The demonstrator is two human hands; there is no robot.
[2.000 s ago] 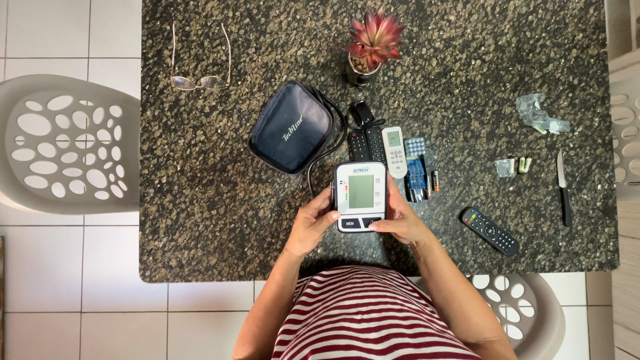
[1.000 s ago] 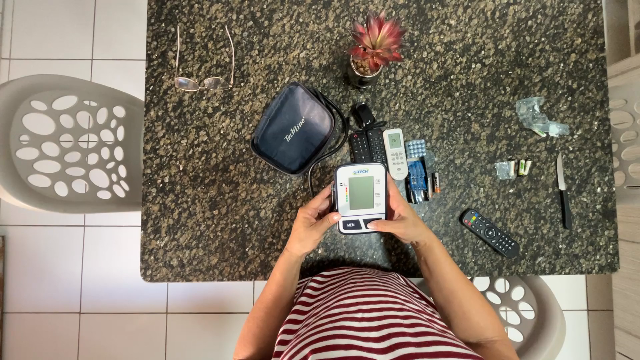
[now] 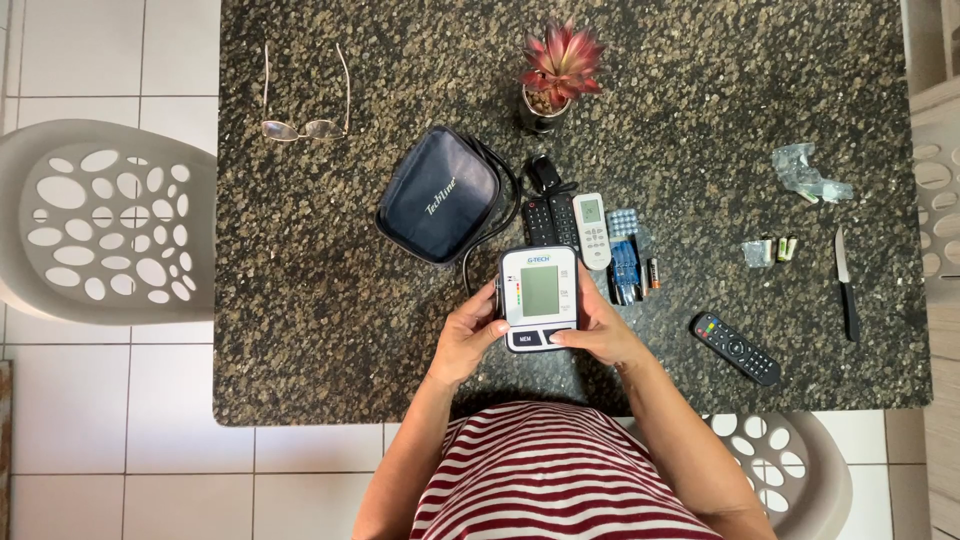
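Between my two hands is a white G-Tech blood pressure monitor [image 3: 540, 292], its screen blank and facing up. My left hand [image 3: 466, 334] grips its left side, the thumb at the lower left edge. My right hand [image 3: 600, 330] holds the right side, with the thumb on the dark lower right button. A dark blue zipped Techline case [image 3: 439, 196] lies beyond on the left, a black cable [image 3: 510, 217] curving beside it. Past the monitor lie two black remote controls [image 3: 551, 217], a white air-conditioner remote [image 3: 592, 232], a blister pack of pills [image 3: 622, 222] and a battery [image 3: 653, 273].
On the granite table [image 3: 360, 360] are eyeglasses [image 3: 304, 130], a potted red succulent [image 3: 559, 71], a black remote [image 3: 735, 348], a knife [image 3: 846, 285], small batteries [image 3: 786, 248] and clear plastic packaging [image 3: 806, 174]. Gray chairs stand left [image 3: 105, 225] and at the lower right [image 3: 817, 465].
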